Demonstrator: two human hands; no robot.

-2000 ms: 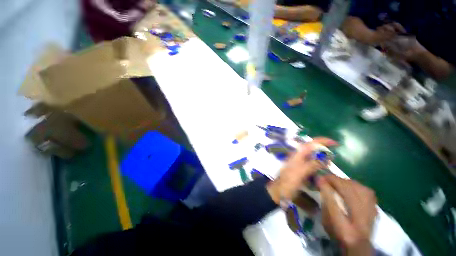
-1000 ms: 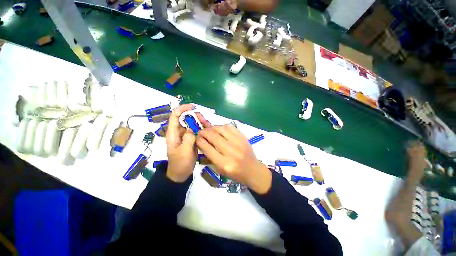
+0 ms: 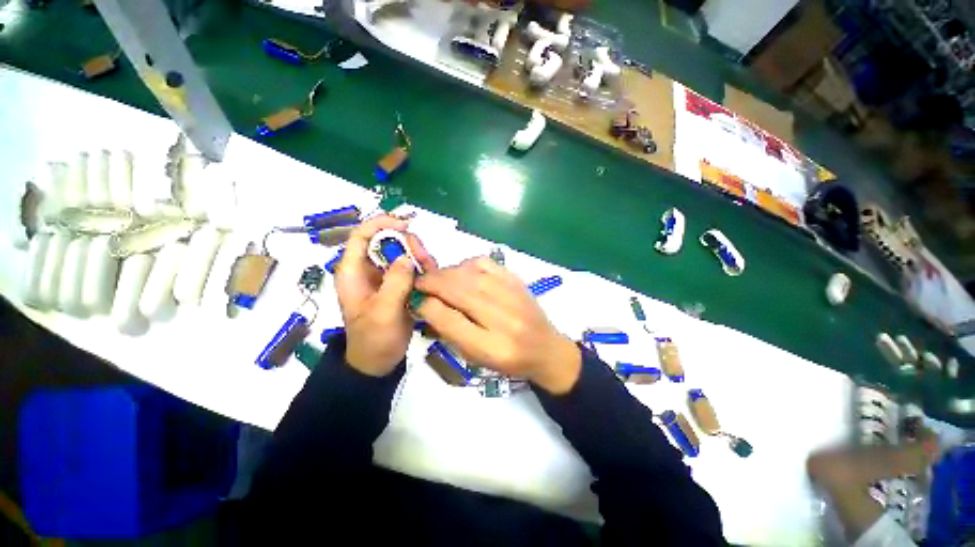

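My left hand [image 3: 374,310] holds a white plastic housing [image 3: 376,248] with a blue battery pack [image 3: 393,250] inside it. The thumb lies over the blue pack. My right hand [image 3: 497,326] pinches a small green circuit board [image 3: 417,300] just right of the housing; the fingers hide most of it. More battery packs with wires and green boards lie on the white bench around my hands, such as one blue and tan pack [image 3: 251,276] at the left and another [image 3: 669,359] at the right.
White housings [image 3: 98,276] stand in rows at the bench's left. The green conveyor belt [image 3: 577,203] beyond carries packs and part-filled housings [image 3: 724,252]. A grey upright [image 3: 166,80] rises at upper left. A blue stool [image 3: 80,459] is at lower left. Another person's hand [image 3: 871,475] is at lower right.
The view has swung from along the bench to across it. Since one second ago, items on the belt have shifted right. A green board now shows at my right fingertips.
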